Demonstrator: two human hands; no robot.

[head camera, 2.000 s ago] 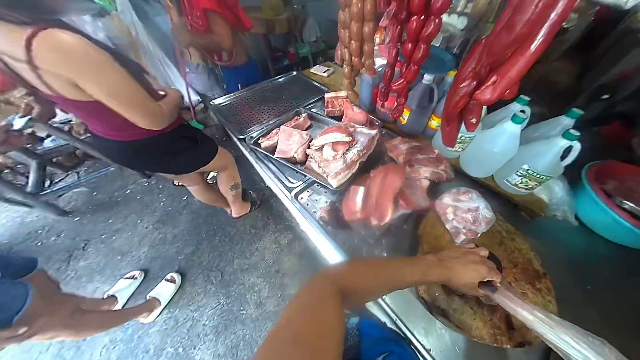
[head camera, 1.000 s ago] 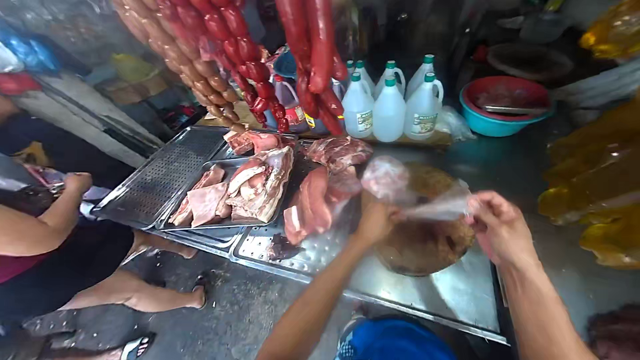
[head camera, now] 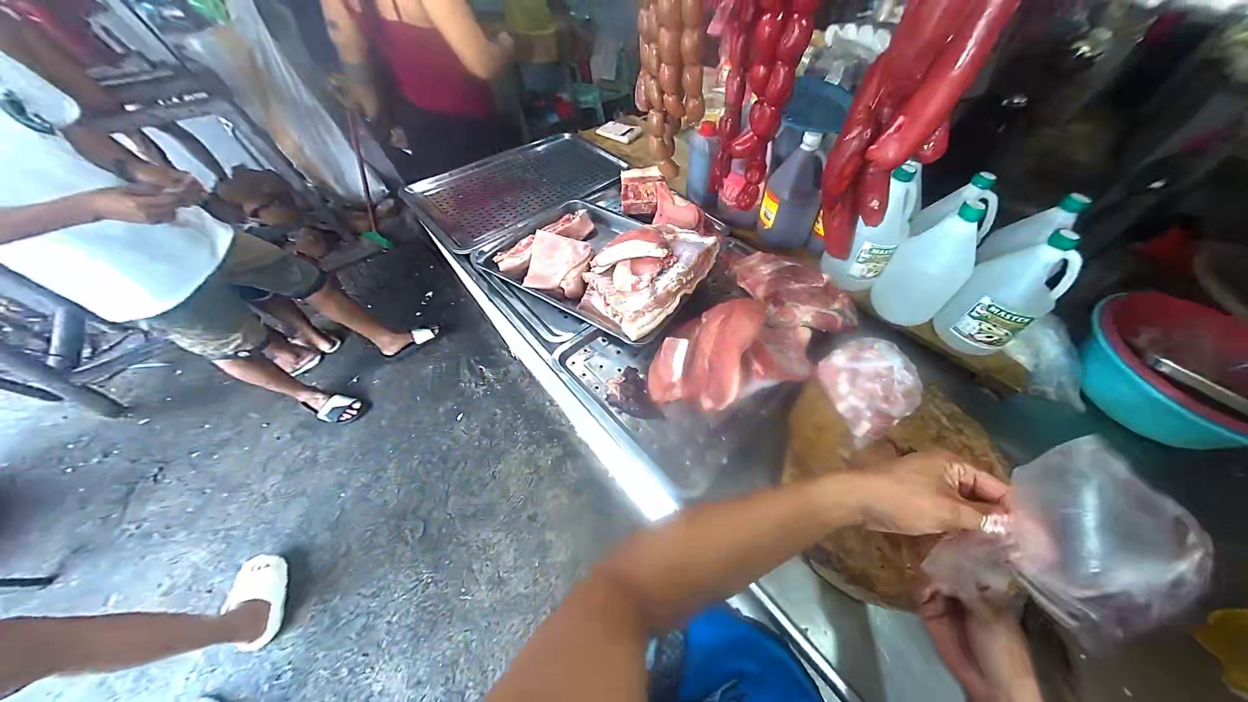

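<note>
My left hand (head camera: 931,492) grips the gathered neck of a clear plastic bag (head camera: 1102,531), above a round wooden chopping block (head camera: 936,429). Below it, near the lower right, my right hand (head camera: 975,634) touches the loose plastic at the same place; its fingers are partly hidden. The bag is puffed out to the right, and its contents are hard to tell. Another clear bag with pieces of meat (head camera: 870,380) rests at the far edge of the block. Slabs of raw meat (head camera: 721,356) lie just left of it.
A metal tray (head camera: 595,234) holds more meat cuts, beside a perforated tray (head camera: 517,185). Sausage links (head camera: 765,88) hang above the counter. White plastic jugs (head camera: 999,292) and a turquoise basin (head camera: 1160,390) stand along the back. A person in a white shirt (head camera: 107,214) stands at the left.
The plastic, stretched between my hands a second ago, is now bunched at its neck and puffed out. My right hand has come in beside my left. The view has swung left.
</note>
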